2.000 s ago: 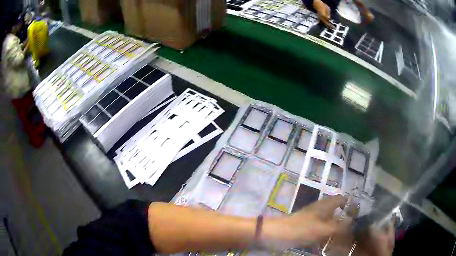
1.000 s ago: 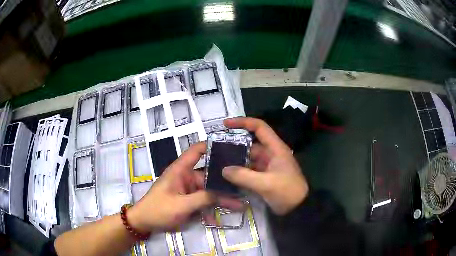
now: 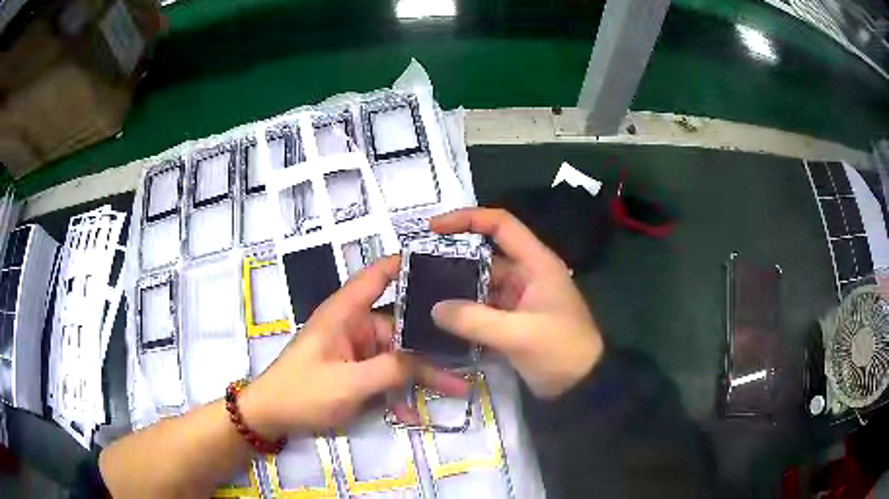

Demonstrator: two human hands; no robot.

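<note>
My left hand [image 3: 341,365] and my right hand [image 3: 531,312] hold a small rectangular frame [image 3: 487,255] between them above the tray. A black pad [image 3: 434,292] lies in the frame's window, with my right thumb resting on it. My left fingers are at its left side and behind it. The blister tray [image 3: 210,283] lies below, with dark-edged frames and yellow-edged frames [image 3: 265,297] in its pockets. A white release liner [image 3: 353,232] with empty windows lies over the tray; one black pad [image 3: 312,281] remains on it.
A die-cut stack [image 3: 31,312] and a pile of liners [image 3: 90,322] lie at the left. At the right are a white scrap [image 3: 577,178], a dark item with a red band [image 3: 638,216], a phone-like slab [image 3: 753,341], a fan [image 3: 858,346] and another die-cut strip [image 3: 840,229]. A grey post [image 3: 624,68] stands ahead.
The view has swung right from the tray's left side. Two seconds ago my hands were low at the tray's right; now they hold the frame and pad. Over the last second they barely moved.
</note>
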